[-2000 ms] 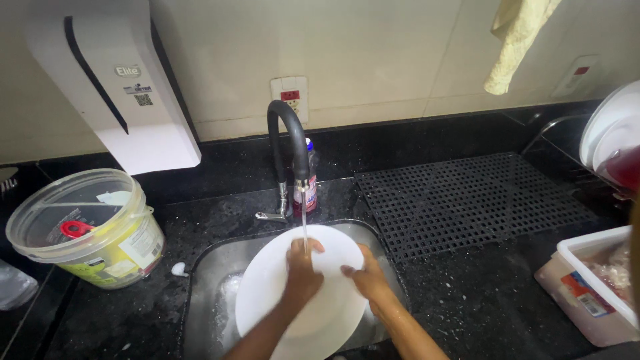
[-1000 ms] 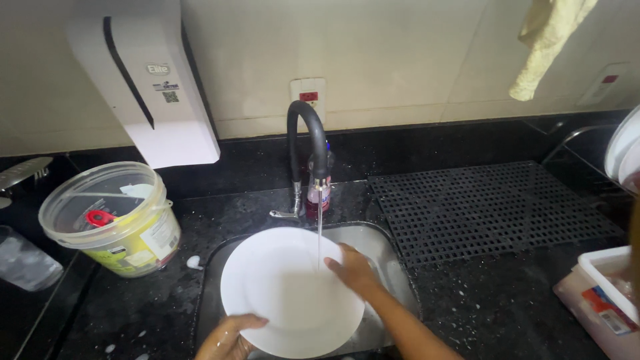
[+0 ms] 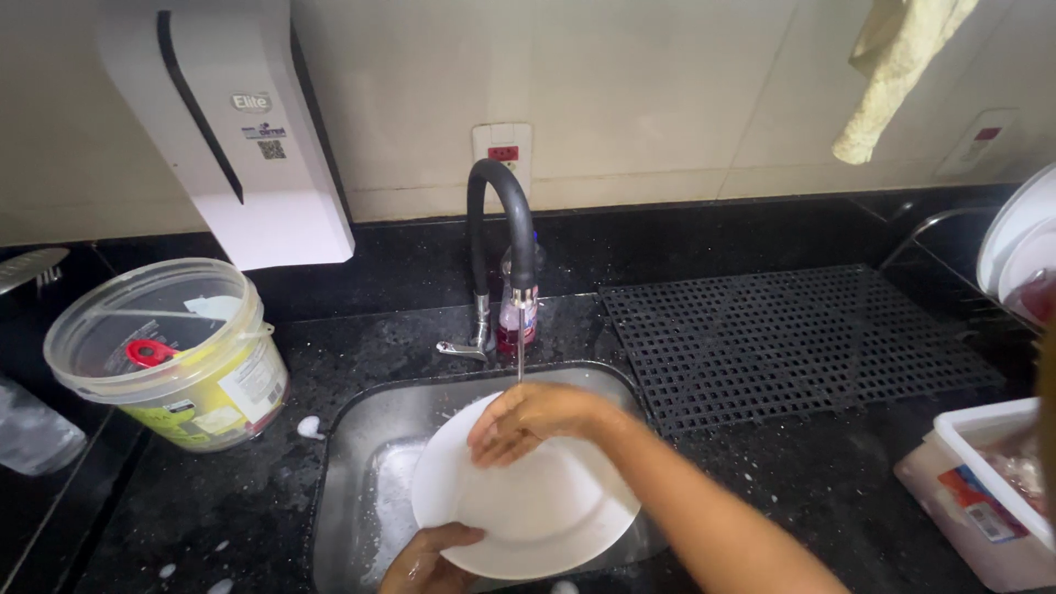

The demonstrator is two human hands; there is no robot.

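A white round plate is tilted over the steel sink, its lower left rim gripped by my left hand, thumb on the upper face. My right hand is over the plate's upper part, fingers slightly bent and pointing left, holding nothing; whether its fingertips touch the plate is unclear. Water runs from the black flexible faucet onto or just behind my right hand. Suds lie in the sink's left part. Behind the faucet stands a bottle of pink-red liquid.
To the left are a clear plastic bucket holding a red-handled thing and, above, a white wall dispenser. A black perforated mat, a plastic tub and racked plates are on the right. A yellowish cloth or glove hangs above.
My right hand has let go of the plate's right rim and moved left, over its upper part under the faucet. My left hand still holds the lower left rim.
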